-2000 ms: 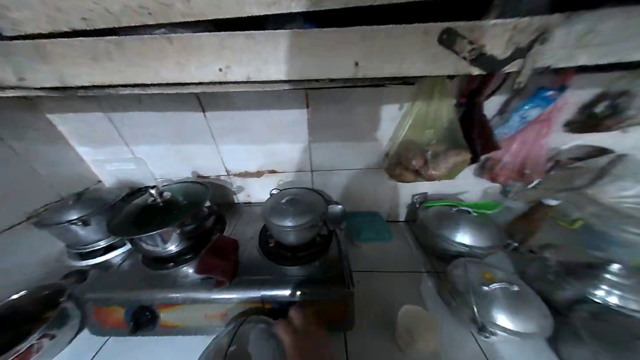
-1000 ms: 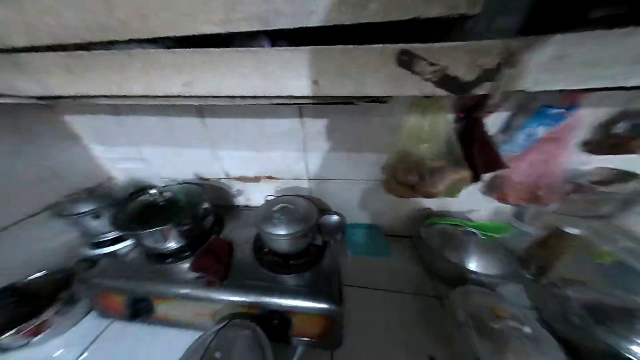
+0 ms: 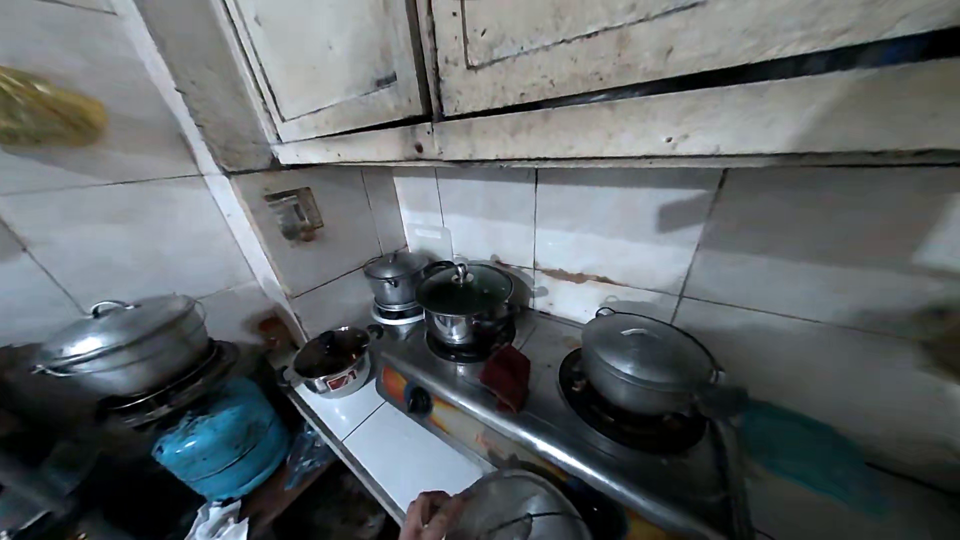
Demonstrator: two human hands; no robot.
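My left hand (image 3: 431, 516) is at the bottom edge, its fingers curled on the left rim of a round grey metal pot or lid (image 3: 517, 510), which is cut off by the frame. My right hand is not in view. Beyond, a steel two-burner gas stove (image 3: 480, 401) carries a lidded aluminium pot (image 3: 645, 364) on its right burner. On the left burner sits a steel pot with a glass lid (image 3: 463, 304). A dark red cloth (image 3: 507, 377) lies between the burners at the front.
An open steel pot (image 3: 334, 362) with dark contents stands on the white tiled counter (image 3: 412, 454). Behind it is a small lidded pot (image 3: 396, 279). At far left a large lidded pot (image 3: 131, 345) sits above a blue gas cylinder (image 3: 221, 439). Cabinets (image 3: 562, 67) hang overhead.
The view has swung left. A hand was blurred at the right of the round metal piece two seconds ago; now my left hand is at its left rim.
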